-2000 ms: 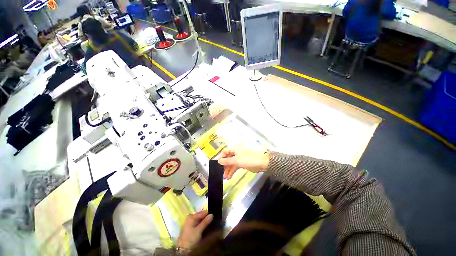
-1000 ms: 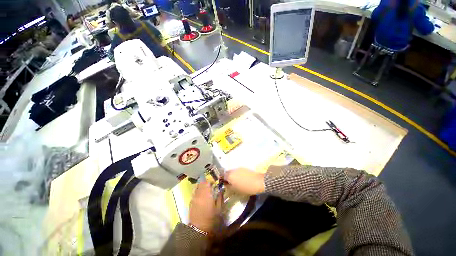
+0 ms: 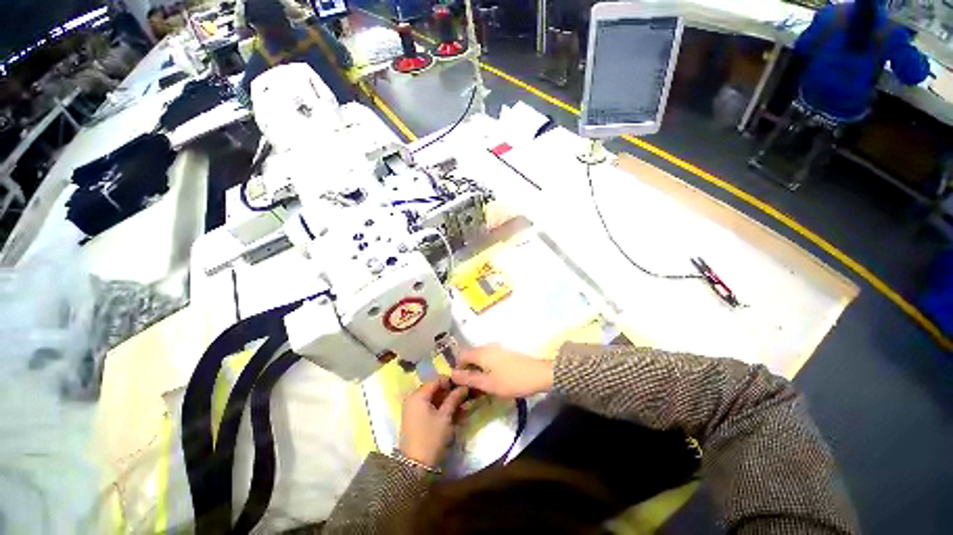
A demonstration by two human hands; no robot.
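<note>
The white sewing machine (image 3: 366, 251) stands in front of me, with a round red-and-white emblem on its near end. My left hand (image 3: 426, 420) and my right hand (image 3: 500, 372) meet just below that end, at the needle area. Their fingertips pinch a black fabric strip (image 3: 519, 423), which is mostly hidden by the fingers; part of it curves down over the shiny plate (image 3: 486, 431). Sewn black strips (image 3: 199, 418) hang in loops left of the machine. A black fabric bundle (image 3: 596, 455) lies at the near edge, partly under my right forearm.
A yellow block (image 3: 482, 287) lies right of the machine head. Red-handled snips (image 3: 717, 283) on a cord lie on the table (image 3: 669, 235). A white-framed screen (image 3: 630, 71) stands at the back. Crumpled clear plastic (image 3: 52, 366) is far left. Two people sit at other stations.
Since two seconds ago, both hands have moved together at the needle area, and the strip held upright between them is now mostly hidden. The view has shifted, so the machine appears further right.
</note>
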